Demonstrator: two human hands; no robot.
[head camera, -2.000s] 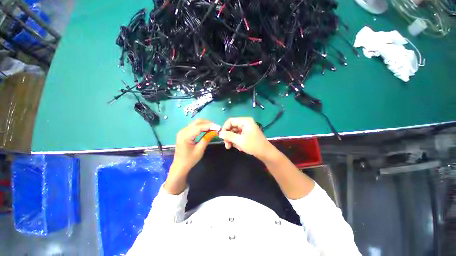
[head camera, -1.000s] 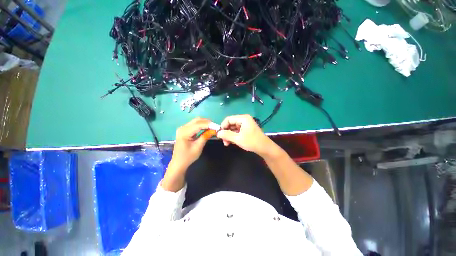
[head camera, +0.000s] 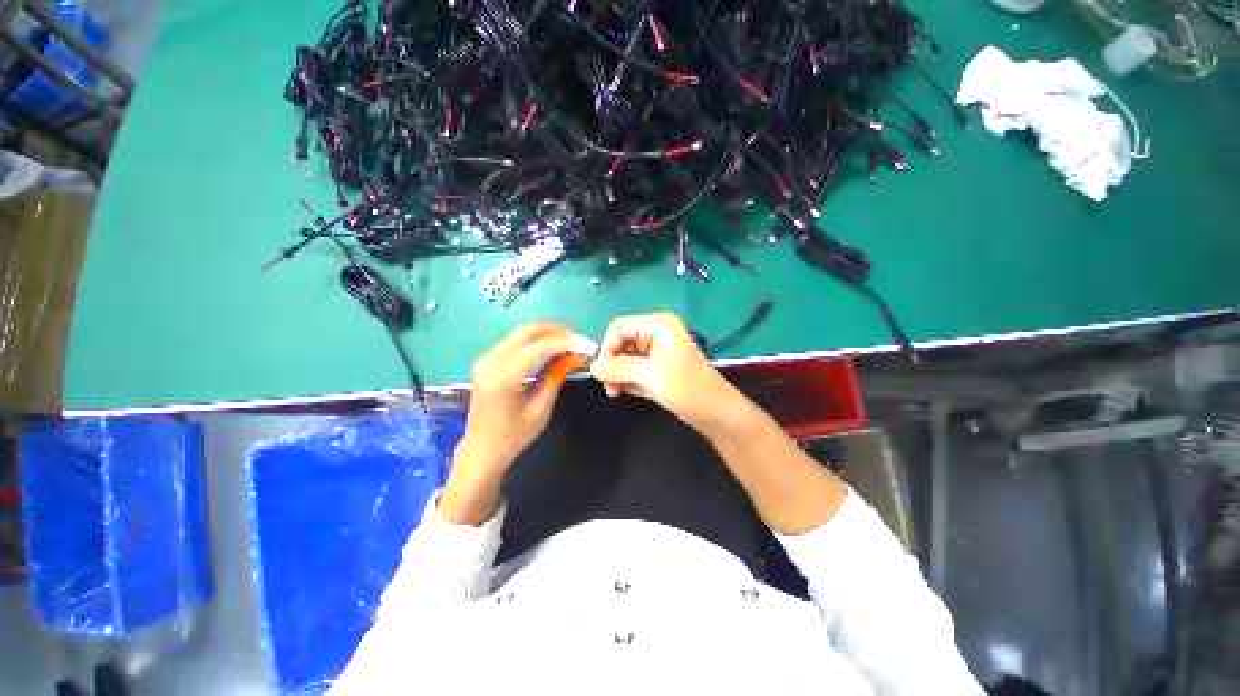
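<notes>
My left hand (head camera: 520, 385) holds a small orange tool (head camera: 566, 366) between thumb and fingers at the table's front edge. My right hand (head camera: 656, 363) has its fingertips pinched against the left ones, on a tiny pale piece (head camera: 593, 356) that looks like a connector end. A black cable (head camera: 741, 328) comes out behind my right hand onto the table. The tangled heap of black cables (head camera: 598, 123) with red sections lies beyond my hands. Small white plastic pieces (head camera: 524, 268) lie in front of the heap.
Coiled cable bundles lie on the green table (head camera: 191, 272) at left (head camera: 374, 292) and right (head camera: 832, 256). A crumpled white cloth (head camera: 1054, 116) is at far right. Below the edge are a red basket (head camera: 823, 397), a carton (head camera: 870, 469) and blue bins (head camera: 347, 544), (head camera: 109, 524).
The view has shifted slightly. The hands stay together at the same spot with the orange tool. The black cable behind my right hand has shifted a little.
</notes>
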